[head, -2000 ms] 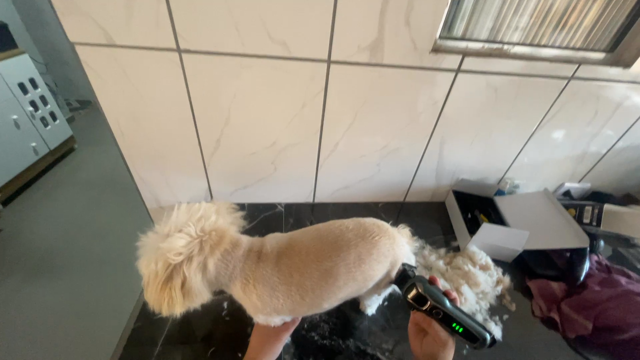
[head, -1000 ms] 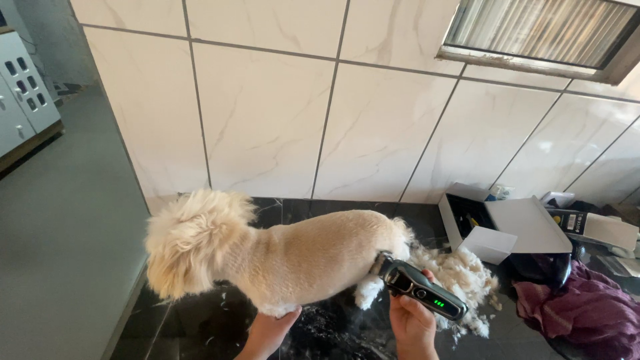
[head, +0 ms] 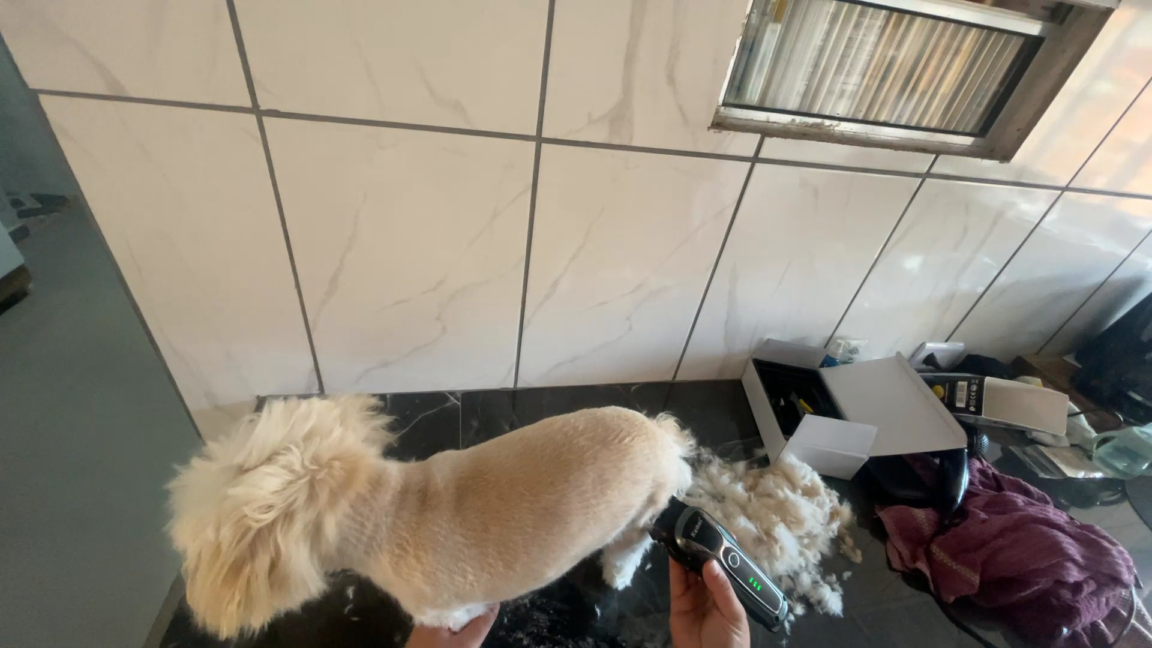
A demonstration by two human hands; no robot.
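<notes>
A small cream-coloured dog (head: 522, 504) stands on a black marbled counter, its body clipped short and its head fluffy, facing left. My right hand (head: 706, 607) holds a black cordless hair clipper (head: 724, 560) with green lights, its head against the fur of the dog's hind leg. My left hand (head: 454, 633) is under the dog's front end, touching a front leg; most of its fingers are hidden. Behind the dog's rump lies a heap of cut fur (head: 774, 522).
An opened white box (head: 891, 405) stands by the tiled wall (head: 405, 252). A purple cloth (head: 1017, 549) lies at the right, with a dark glossy object (head: 952, 481) beside it. A window (head: 882, 67) is above. Grey floor (head: 72, 405) shows beyond the counter's left end.
The clipper stays at the dog's rear in my right hand, with small shifts in its angle. My left hand remains at the dog's front leg.
</notes>
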